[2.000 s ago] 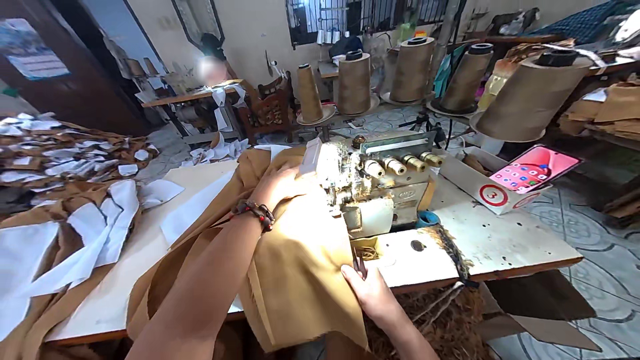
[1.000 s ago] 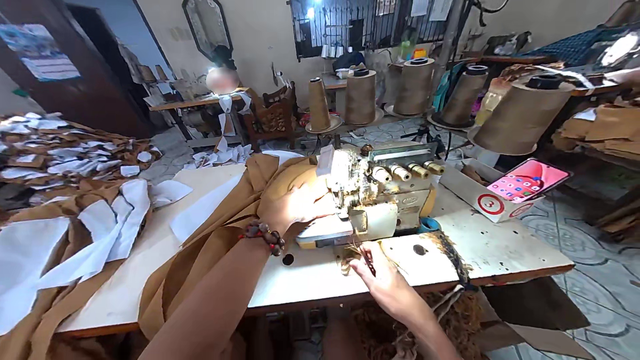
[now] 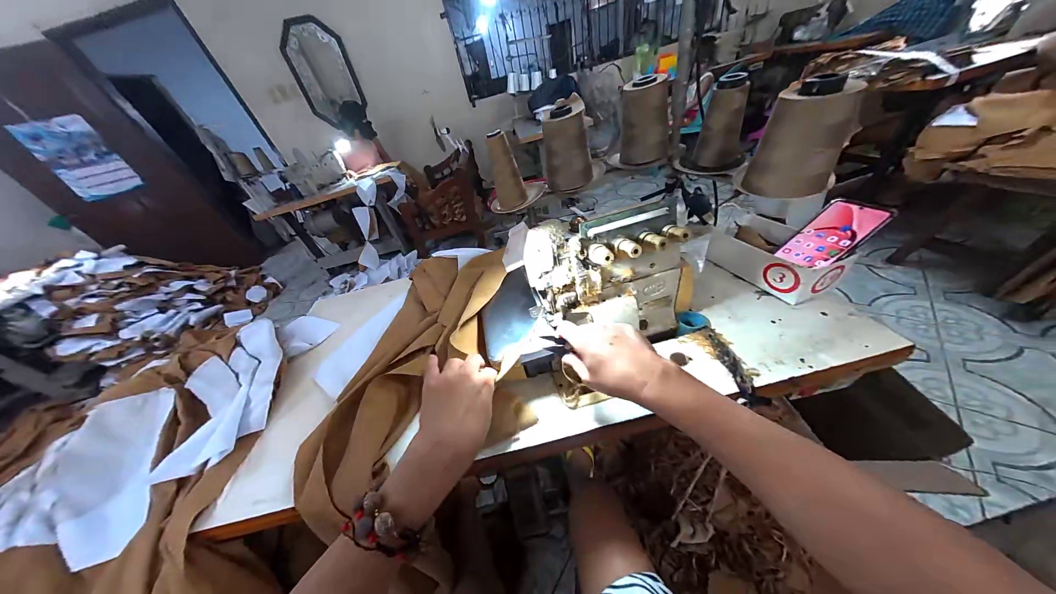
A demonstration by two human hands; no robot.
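An overlock sewing machine (image 3: 627,272) stands on a pale worktable (image 3: 808,330), its work plate lit brightly. My left hand (image 3: 458,404) grips an edge of the brown fabric (image 3: 363,421) to the left of the plate. My right hand (image 3: 610,359) is at the front of the needle area, fingers bent; a dark, pointed tool, perhaps snips, shows at its fingertips, though how it is held is unclear. The brown fabric lies in long folds over the table's front edge, beside a white piece (image 3: 363,346).
Thread cones (image 3: 643,124) stand behind the machine. A white box (image 3: 775,264) with a phone (image 3: 833,235) on it is at the right. Cut pieces (image 3: 148,305) are heaped at the left. A person (image 3: 359,144) sits near another sewing machine. Brown scraps (image 3: 693,503) hang below the table.
My left hand has moved back from beside the needle area to the fabric at the plate's left. My right hand has moved up to the needle area. The brown fabric has left the plate.
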